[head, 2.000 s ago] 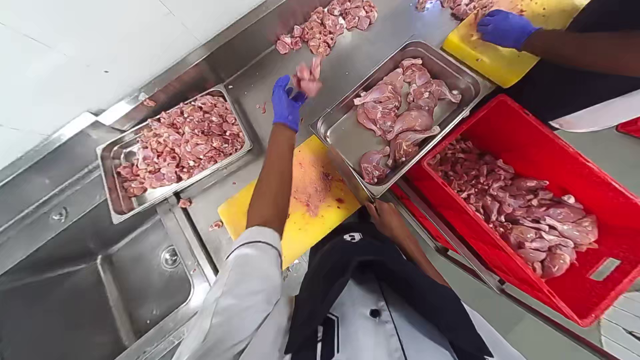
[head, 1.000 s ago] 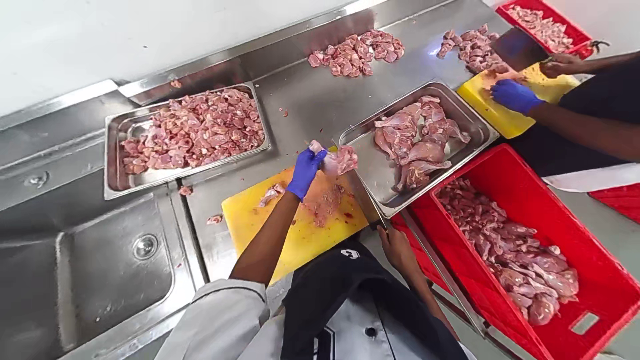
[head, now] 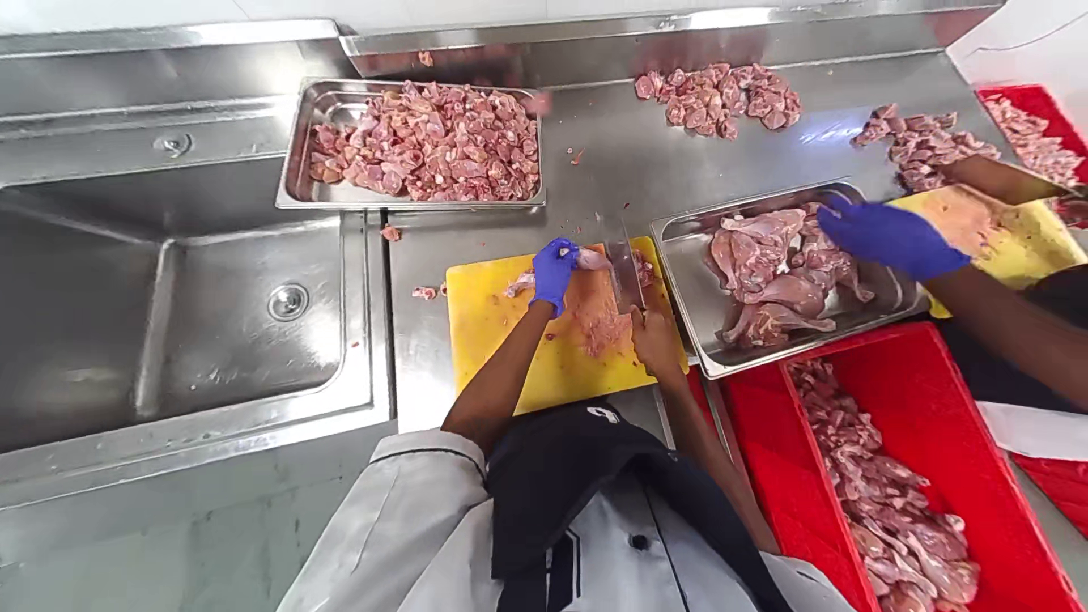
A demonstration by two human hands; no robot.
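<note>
My left hand, in a blue glove, grips the end of a raw chicken leg piece over the yellow cutting board. My bare right hand is closed on the handle of a cleaver, whose blurred blade is at the meat's right end. Small raw chicken pieces lie on the board behind my left hand, and more lie right of the blade. A steel tray of raw chicken legs stands right of the board.
A steel tray heaped with cut chicken stands behind, beside a sink. Cut pieces lie on the steel counter. At right, a co-worker's blue-gloved hand reaches over the legs near another yellow board. A red crate holds chicken.
My right hand has brought the cleaver up over the board to the meat in my left hand. The co-worker's gloved hand has moved from their board to the tray of legs.
</note>
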